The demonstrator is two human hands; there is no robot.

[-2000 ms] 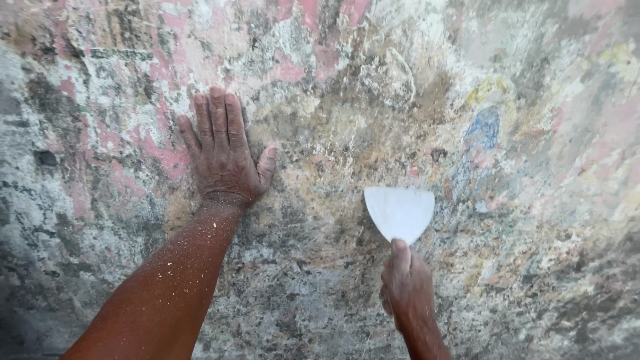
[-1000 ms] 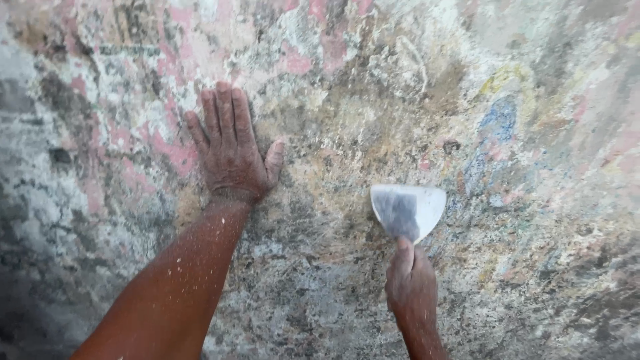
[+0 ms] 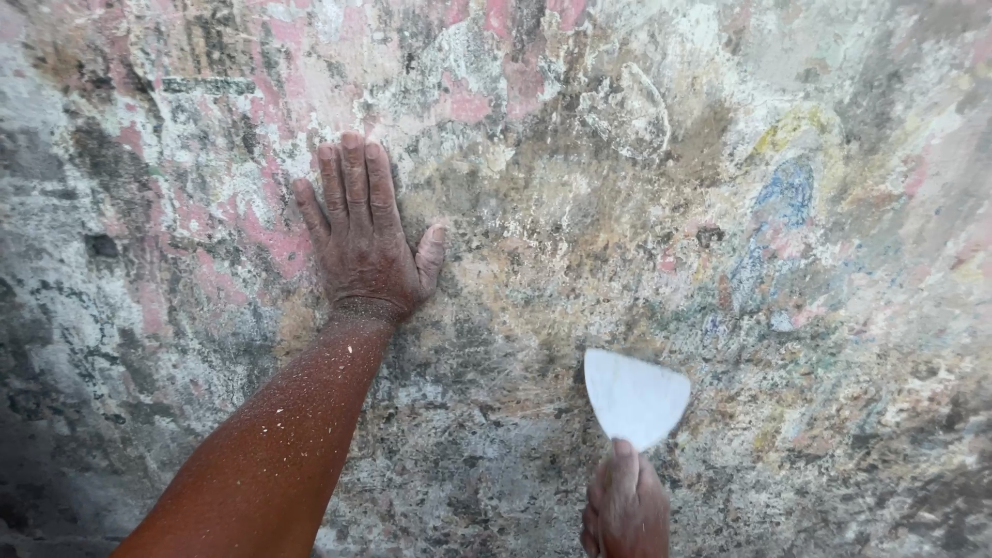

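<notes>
My left hand point(image 3: 364, 232) lies flat on a weathered wall point(image 3: 496, 325), fingers spread and pointing up, thumb out to the right. Dust and pale flakes cling to its wrist and forearm. Lower right, my right hand point(image 3: 626, 508) grips a putty knife point(image 3: 637, 397) with a wide, flared metal blade. The blade points up, its top edge tilted down to the right, and it looks bright and slightly blurred. Its handle is hidden in my fist. Whether the blade touches the wall, I cannot tell.
Peeling pink paint point(image 3: 271, 232) covers the wall's left and upper parts. A blue patch point(image 3: 783, 194) with a yellow arc point(image 3: 790, 128) above it marks the right side. A small dark pit point(image 3: 101, 246) shows at the far left. Rough grey and brown plaster spreads below.
My right hand has moved down along the wall with the putty knife, and the blade has tilted. My left hand stays pressed at the same part of the wall.
</notes>
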